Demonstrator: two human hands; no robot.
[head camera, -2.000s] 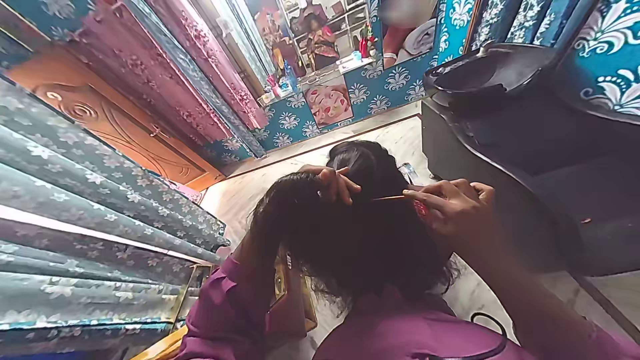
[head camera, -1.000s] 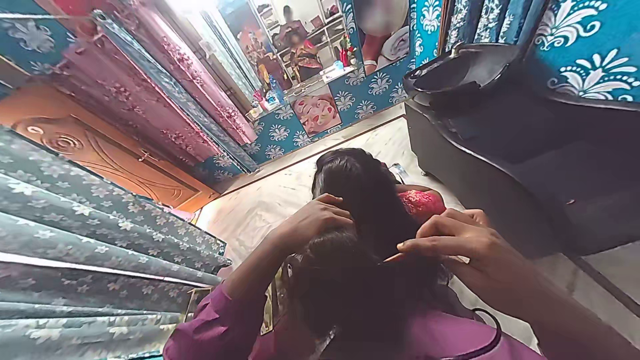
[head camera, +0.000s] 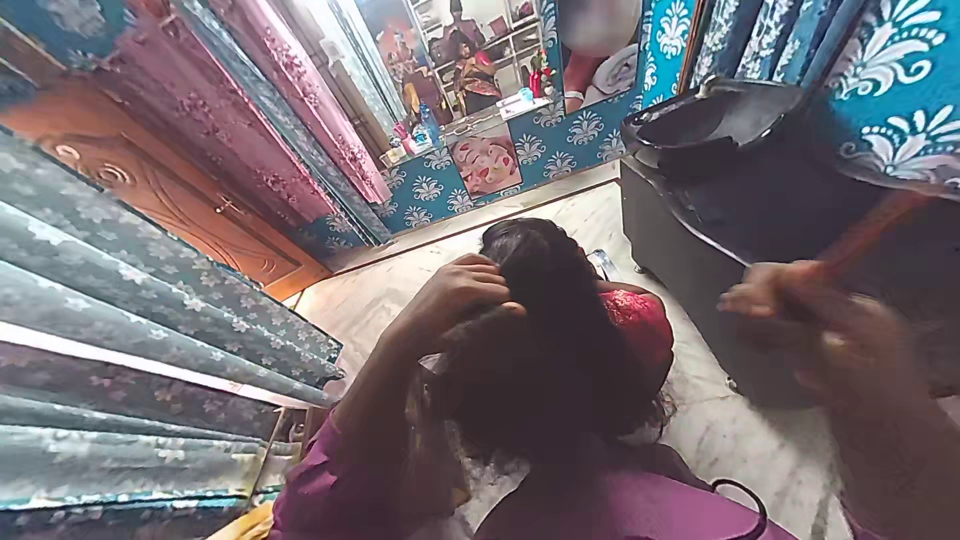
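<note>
A person with long dark hair (head camera: 555, 315) and a red patterned sleeve (head camera: 637, 319) is in front of me, seen from behind and above. My left hand (head camera: 469, 292) has its bent fingers closed on a section of the hair at the side of the head. Off to the right, away from the hair, my right hand (head camera: 832, 322) is raised and blurred by motion. It grips a brown, stick-like thing, probably a comb (head camera: 874, 232), which points up to the right; its exact kind is unclear.
A black wash basin (head camera: 712, 124) on a dark padded unit (head camera: 750, 202) stands at the right. Ahead are a mirror (head camera: 480, 67) and a ledge with bottles (head camera: 427, 124). Grey floral curtains (head camera: 150, 300) hang at the left, before a wooden door (head camera: 165, 195).
My right hand has moved away from the hair to the right. My left hand stays at the hair, after shifting from the top of the head toward its left side.
</note>
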